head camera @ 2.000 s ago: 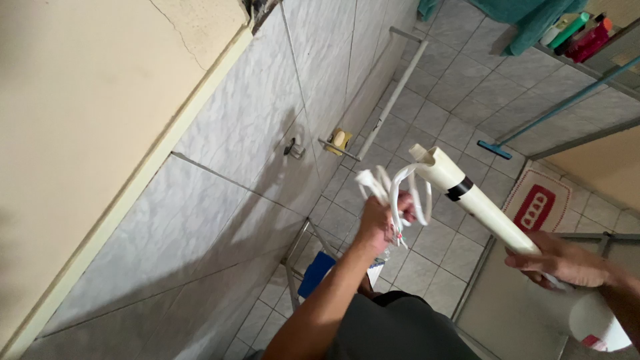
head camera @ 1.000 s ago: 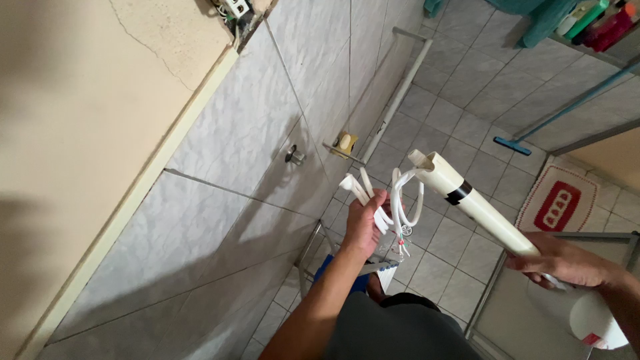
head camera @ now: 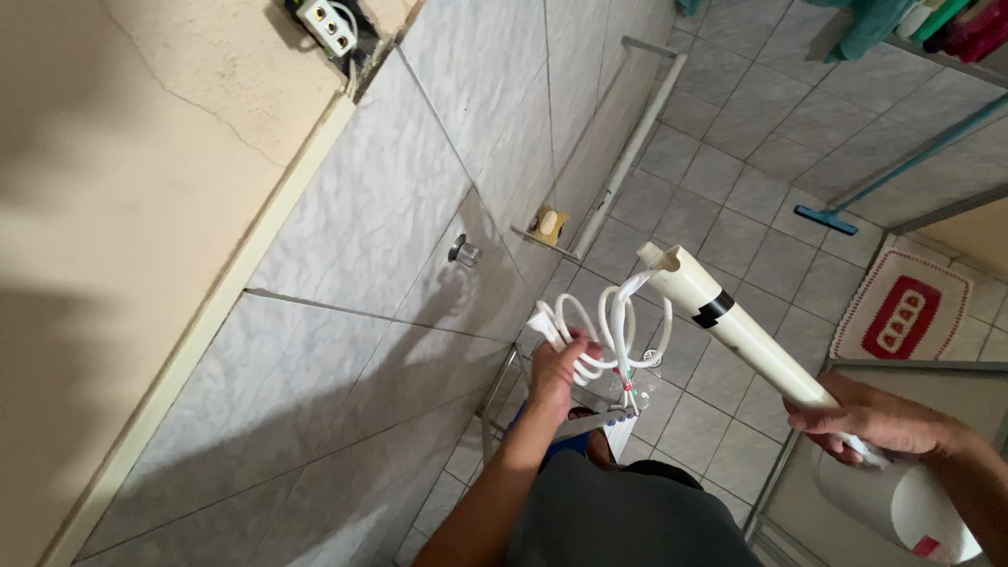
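My left hand (head camera: pixel 561 370) is closed around part of a coiled white hose (head camera: pixel 663 335), near its pale end piece. The coils hang between my hands, beside several thin wires with coloured parts (head camera: pixel 628 394). My right hand (head camera: pixel 862 417) grips the lower part of a cream plastic pipe (head camera: pixel 768 358) that carries a band of black tape (head camera: pixel 713 309). This pipe leads to a white electric shower head (head camera: pixel 906 496) at the lower right, bearing a red mark. At the top left, a white terminal block connector (head camera: pixel 331 30) sits in a wall opening.
A metal valve stem (head camera: pixel 465 251) juts from the tiled wall, near a soap holder (head camera: pixel 549 226) and a white rail (head camera: pixel 630 157). Below me stands a metal stepladder (head camera: pixel 579 425). A blue squeegee (head camera: pixel 825 219) and a red-and-white mat (head camera: pixel 904 311) are on the floor.
The view has shifted so that the wall connector shows more fully. My left hand has shifted its hold on the white coils, which are spread wider. My right hand keeps its grip on the pipe.
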